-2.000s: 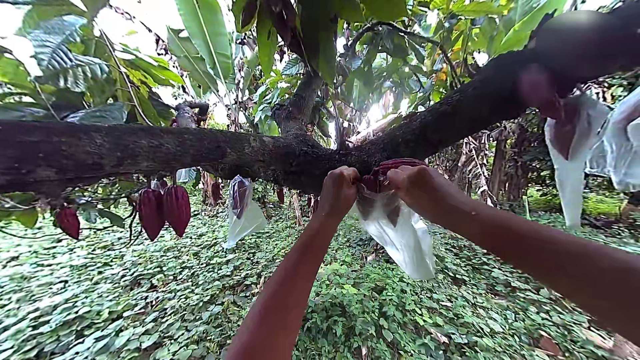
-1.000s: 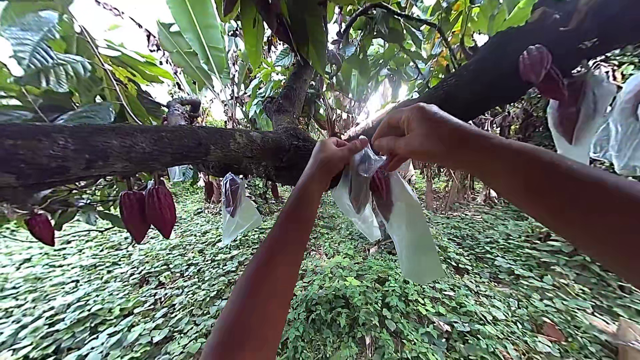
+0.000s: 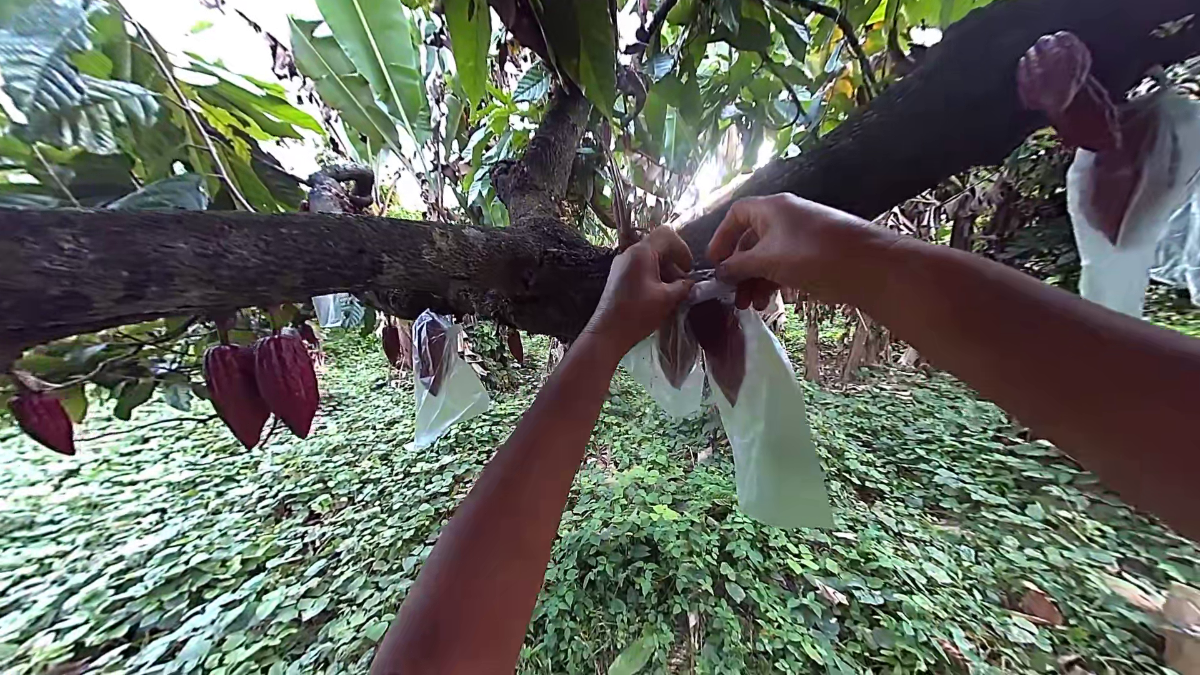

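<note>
Just below the fork of a cacao tree, my left hand (image 3: 647,281) and my right hand (image 3: 787,246) pinch the gathered top of a translucent plastic bag (image 3: 773,445). Inside it hangs a dark red cacao pod (image 3: 720,347), with its upper end partly hidden by my fingers. Close on its left is another pod (image 3: 677,347) in a second clear bag (image 3: 664,386). The fingertips of both hands nearly meet at the bag's mouth.
A thick cacao branch (image 3: 234,262) crosses at the left; another limb (image 3: 900,122) rises right. Bare red pods (image 3: 286,382) and a bagged pod (image 3: 431,352) hang left. At the right are an uncovered pod (image 3: 1055,73) and bagged pods (image 3: 1116,187). Leafy ground cover (image 3: 281,553) lies below.
The bag was low around the pod two seconds ago; its top is now gathered up near the pod's upper end between my fingers. A second bagged pod beside it has come into sight.
</note>
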